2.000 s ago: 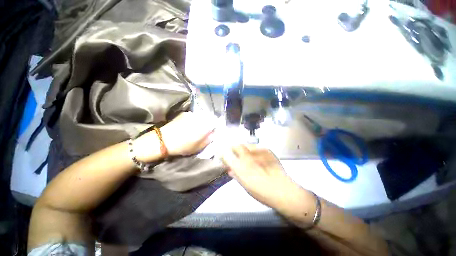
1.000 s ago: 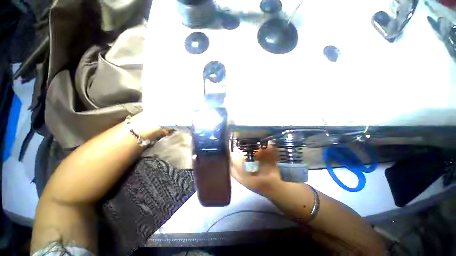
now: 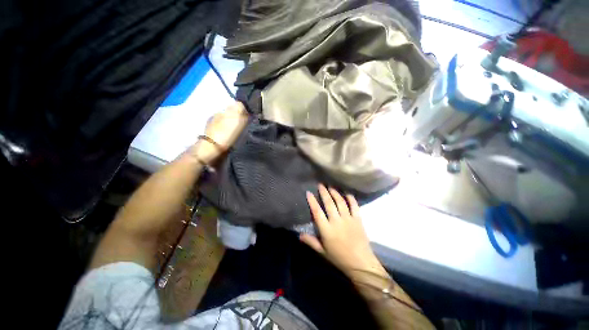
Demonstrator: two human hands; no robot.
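Observation:
My left hand [image 3: 227, 127] is closed on the dark edge of the shell fabric [image 3: 268, 177] at its upper left; its fingertips are partly hidden. My right hand [image 3: 337, 225] lies with fingers spread on the shell fabric near the table's front edge. The shiny taupe lining [image 3: 303, 100] lies in folds above the shell fabric, left of the sewing machine [image 3: 481, 90]. The presser foot area is blurred by bright lamp glare, and the needle cannot be made out.
Blue-handled scissors [image 3: 507, 229] lie right of the needle area on the white table [image 3: 445, 245]. A large dark garment bundle [image 3: 97, 84] is at the left. Red cloth [image 3: 546, 58] lies behind the machine. A white object [image 3: 236, 236] shows below the table edge.
The view has swung left, so the machine head now shows at the right. Both hands have come away from the needle area, the left to the fabric's far-left edge, the right onto the shell fabric.

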